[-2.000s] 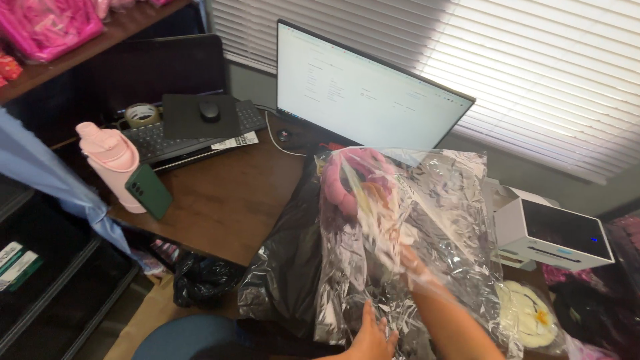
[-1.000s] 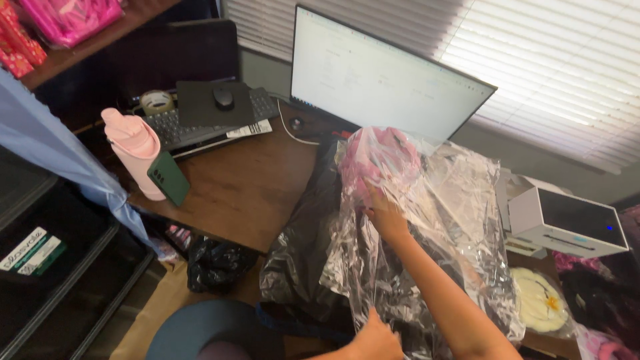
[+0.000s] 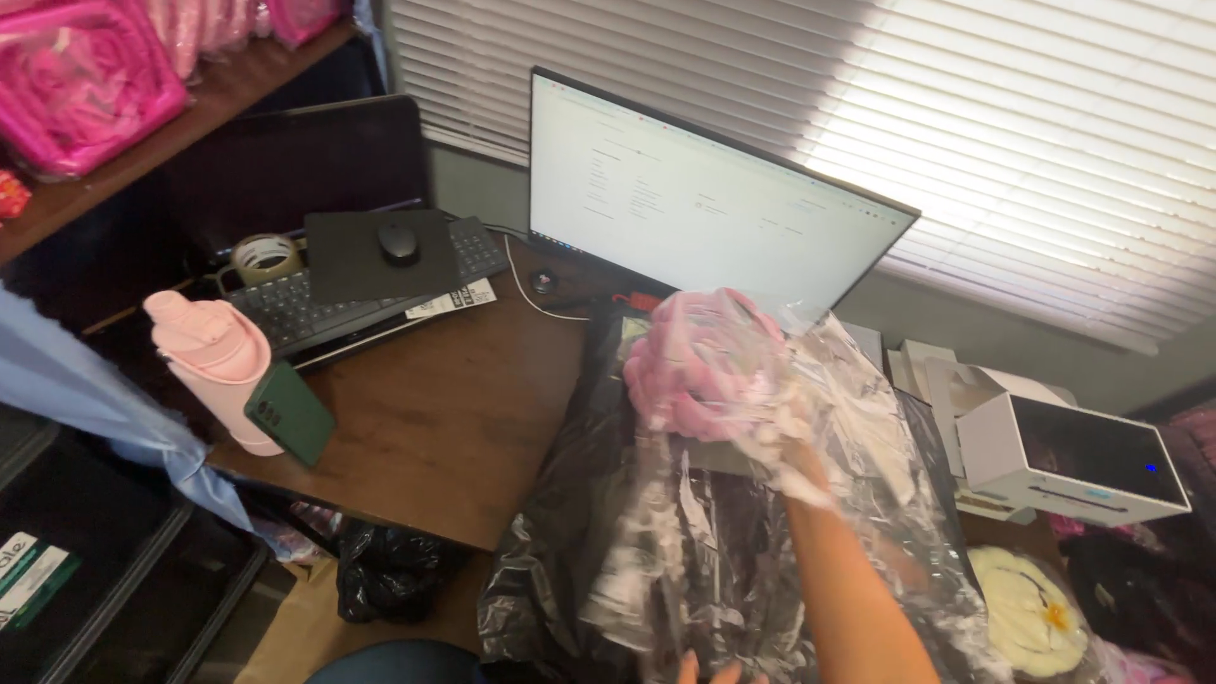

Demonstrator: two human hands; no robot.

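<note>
A clear plastic bag [image 3: 665, 532] lies over a black plastic bag [image 3: 541, 570] on the desk. Near its far end, a pink ring-shaped bundle [image 3: 708, 366] shows through the clear film. My right hand [image 3: 798, 456] reaches into or under the clear film, just right of and below the pink bundle; its fingers are blurred and partly covered, so their grip is unclear. My left hand [image 3: 712, 673] is at the bottom edge against the near part of the clear bag, with only fingertips showing.
Behind the bags stands a lit monitor [image 3: 703, 190]. A pink bottle [image 3: 214, 370], green phone [image 3: 290, 413], keyboard [image 3: 332, 309] and mouse [image 3: 399, 244] are at left. At right sit a white label printer [image 3: 1073, 461] and a packaged cream item [image 3: 1031, 613]. A black bag [image 3: 394, 570] hangs below the desk.
My right hand has moved off the pink bundle, which it touched a second ago, to its lower right. My left hand has moved down, nearly out of view.
</note>
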